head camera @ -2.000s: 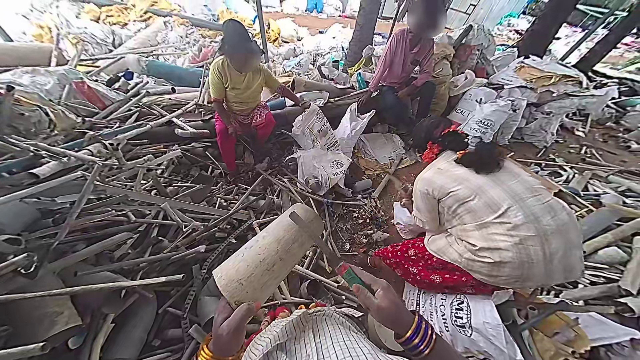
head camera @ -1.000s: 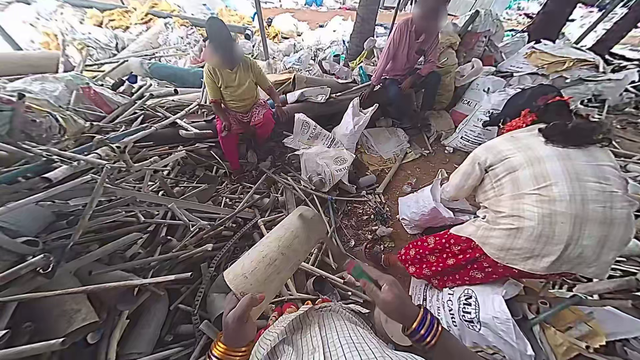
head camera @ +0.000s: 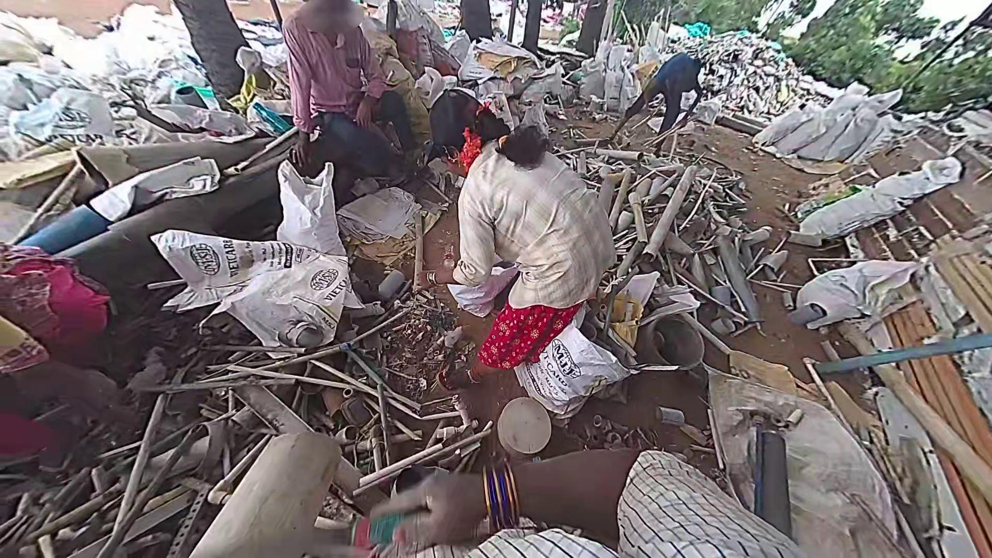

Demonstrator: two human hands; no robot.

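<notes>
A wide, pale, dirty plastic pipe piece (head camera: pixel 271 496) slants up from the bottom edge, left of centre. My right hand (head camera: pixel 438 508), with blue and gold bangles at the wrist, is closed around the red and green handle (head camera: pixel 380 529) of a tool. The tool's blurred blade points left, across the lower part of the pipe piece; whether it touches the pipe cannot be told. My left hand lies outside the view.
Heaps of thin pipes and scrap (head camera: pixel 155 473) spread at left. A person in a pale shirt (head camera: pixel 535 225) crouches ahead beside white sacks (head camera: pixel 570 372); others sit or bend farther off. A round pale lid or container (head camera: pixel 524 426) stands near my right arm. Boards (head camera: pixel 938 372) lie at right.
The view has swung to the right. My left hand, earlier on the lower end of the pipe piece, is out of view. The person in the pale shirt has risen somewhat from a lower crouch.
</notes>
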